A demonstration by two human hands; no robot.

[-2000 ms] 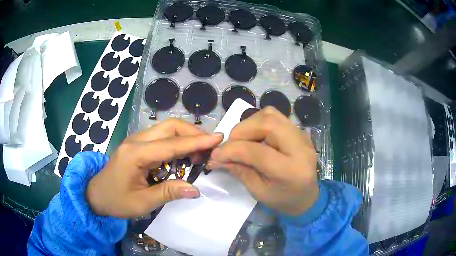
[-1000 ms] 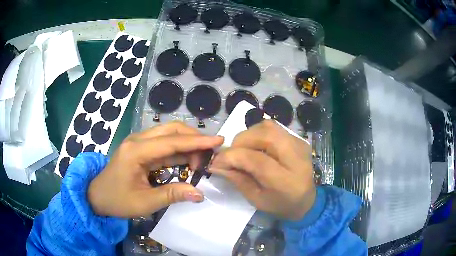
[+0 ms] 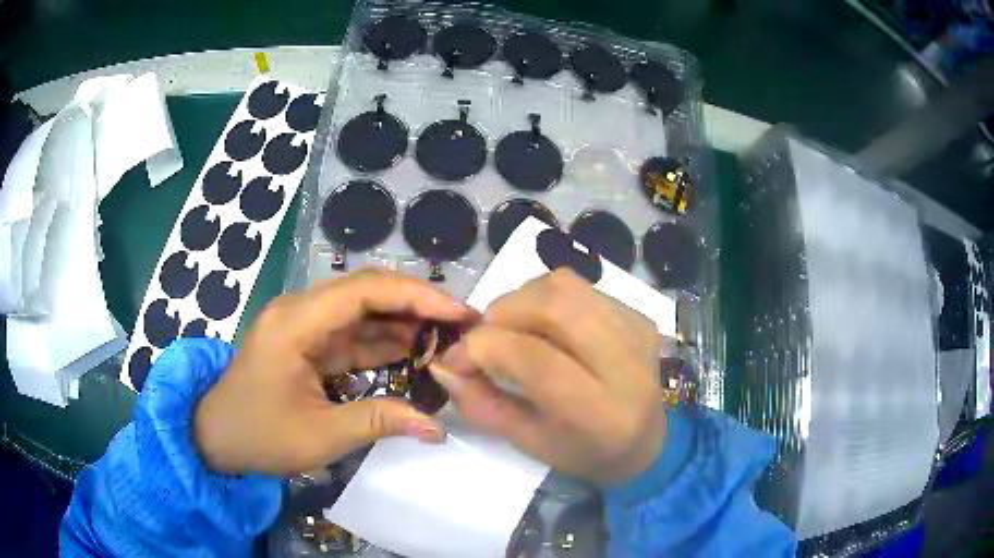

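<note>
My left hand (image 3: 327,376) and my right hand (image 3: 556,376) meet over the tray. Between their fingertips is a small dark round display module (image 3: 434,347) with a coppery part showing; fingers hide much of it. My left hand is curved around it with the thumb low. My right fingertips pinch at its right side; what exactly they pinch is hidden. A white cut piece of sticker sheet (image 3: 436,496) lies over the tray under my hands, with a black notched sticker (image 3: 568,253) near its top end. The clear blister tray (image 3: 698,142) holds rows of black round modules.
A long sticker sheet (image 3: 242,172) with two columns of black notched discs lies left of the tray. Curled white backing paper (image 3: 65,251) is heaped at far left. Stacked clear blister trays (image 3: 872,349) stand at right. One module (image 3: 666,185) shows gold and copper.
My right hand has shifted slightly left and turned. More of the dark module with its coppery part shows between the fingertips, and more of the black sticker on the cut piece shows.
</note>
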